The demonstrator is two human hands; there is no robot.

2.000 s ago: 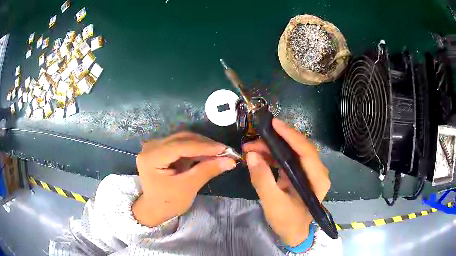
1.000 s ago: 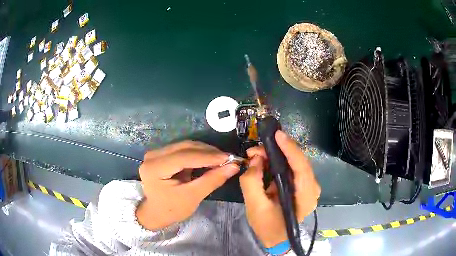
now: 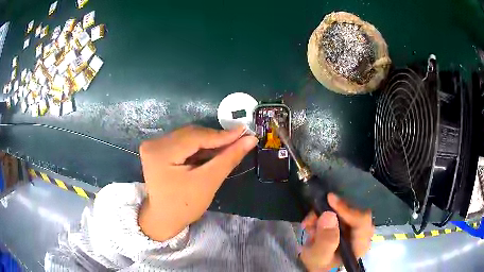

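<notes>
An open watch housing (image 3: 273, 114) lies on the bench with small parts and an orange flex cable (image 3: 273, 139) inside. A black display module (image 3: 273, 167) with a small white label joins its lower end. My left hand (image 3: 186, 170) pinches a small silvery piece (image 3: 245, 131) at the housing's left edge; whether it is solder wire or a battery is unclear. My right hand (image 3: 339, 234) grips the black handle of the soldering iron (image 3: 304, 172), whose tip points into the housing above the flex cable. The tip's exact contact is blurred.
A white disc (image 3: 229, 109) lies left of the housing. Many batteries (image 3: 68, 65) are piled at far left. A dross bowl (image 3: 317, 56) stands at upper right, with a black fan (image 3: 403, 122) beside it. A thin strand (image 3: 79, 136) runs across the bench from the left.
The iron has swung down and right, its tip now inside the housing. My right hand has let go of the display end and moved lower right. My left fingers have risen beside the housing.
</notes>
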